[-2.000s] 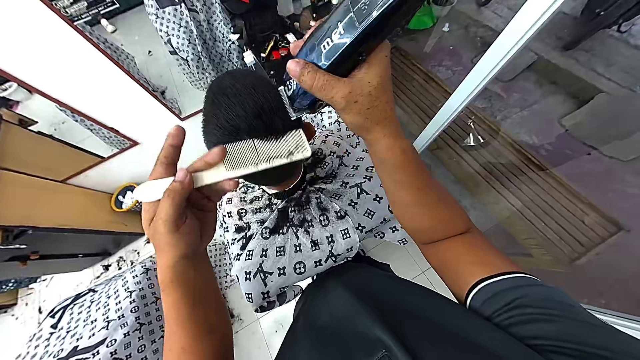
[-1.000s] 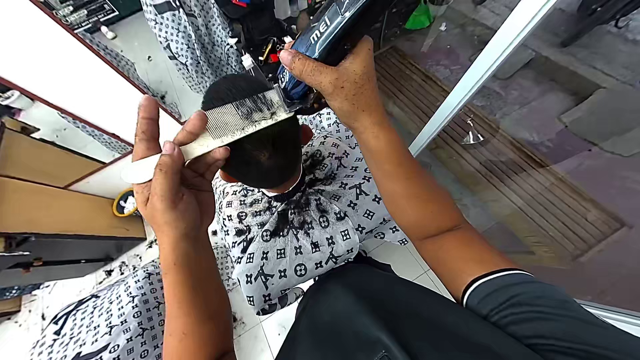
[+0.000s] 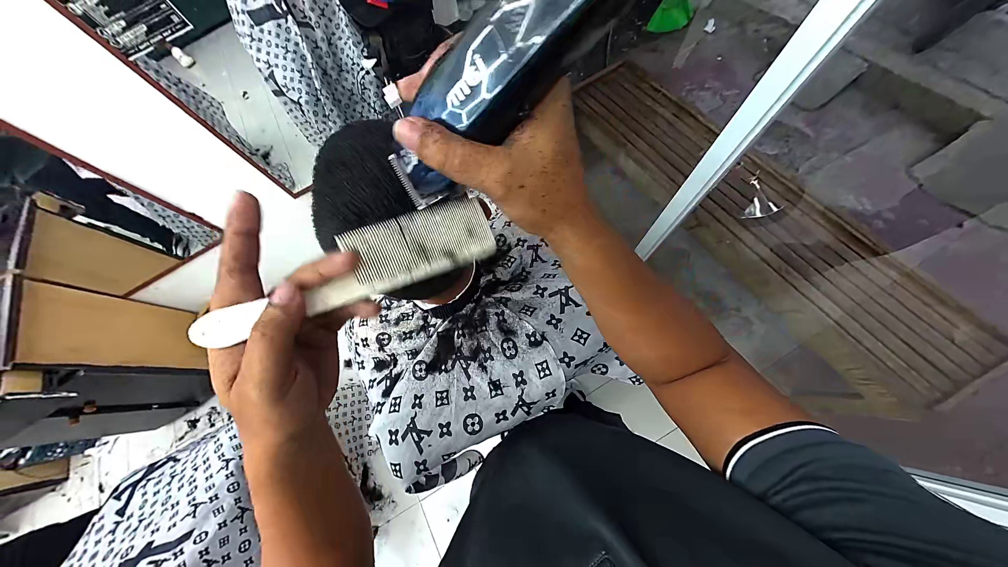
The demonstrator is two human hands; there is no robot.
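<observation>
A seated person's dark-haired head (image 3: 354, 177) is at the centre, over a white patterned barber's cape (image 3: 504, 354) strewn with cut hair. My left hand (image 3: 276, 339) grips a white clipper comb (image 3: 421, 240) by its handle; the toothed part lies across the back of the head, tilted up to the right. In my right hand (image 3: 504, 150) is a dark blue hair clipper (image 3: 492, 75), its blade just above the comb's teeth. Whether blade and comb touch, I cannot tell. Some fingers of the right hand are hidden behind the clipper.
A glass door with a white metal frame (image 3: 756, 118) stands at the right, with a slatted wooden platform (image 3: 795, 228) beyond it. Mirrors (image 3: 260, 102) and a wooden cabinet (image 3: 110, 323) are at the left. Another patterned cape (image 3: 181, 504) shows at the lower left.
Since one second ago, the comb has moved lower on the back of the head, and its teeth no longer have a thick tuft of hair over them. Both hands keep hold of their tools.
</observation>
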